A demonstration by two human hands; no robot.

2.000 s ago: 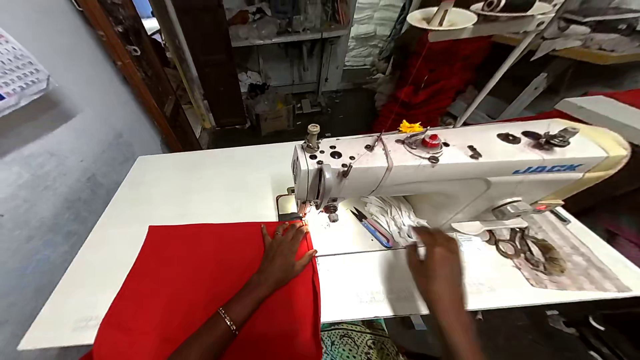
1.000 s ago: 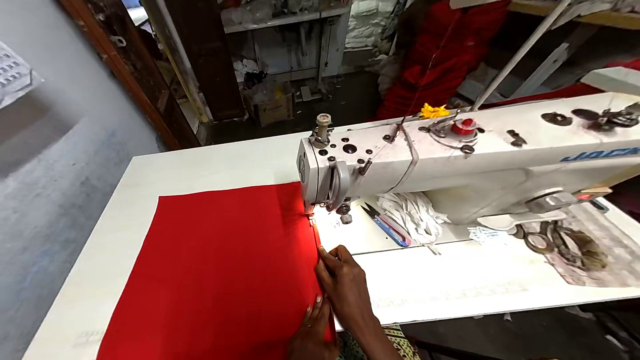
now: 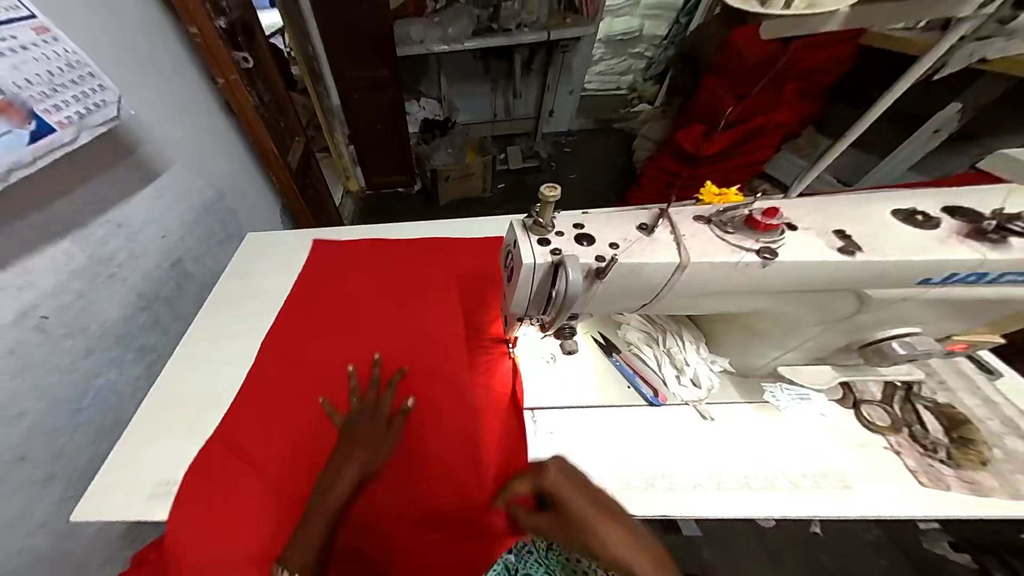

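Observation:
Red fabric [image 3: 384, 320] lies over the left part of the white sewing table, its right edge beneath the presser foot of a white Jack sewing machine [image 3: 720, 256]. My left hand [image 3: 370, 424] rests flat on the cloth with spread fingers. Near the cloth's right edge, at the table's front, is my right hand [image 3: 560, 504], fingers curled and slightly blurred; whether it pinches the cloth is unclear. Blue-handled thread snips [image 3: 636, 374] and a bundle of white fabric strips [image 3: 672, 356] lie right of the needle, which has a light shining on it.
Scissors [image 3: 880, 412] lie on a cloth at the table's right. A spool-stand pole [image 3: 888, 104] rises behind the machine. Red fabric [image 3: 744, 104] is heaped beyond it. A wall with a calendar [image 3: 56, 88] stands at left, and a cardboard box [image 3: 464, 178] sits on the floor behind.
The red fabric has moved farther back across the table. My left hand has gone from beside the right hand at the cloth's edge to flat on its middle. My right hand is nearer the front edge.

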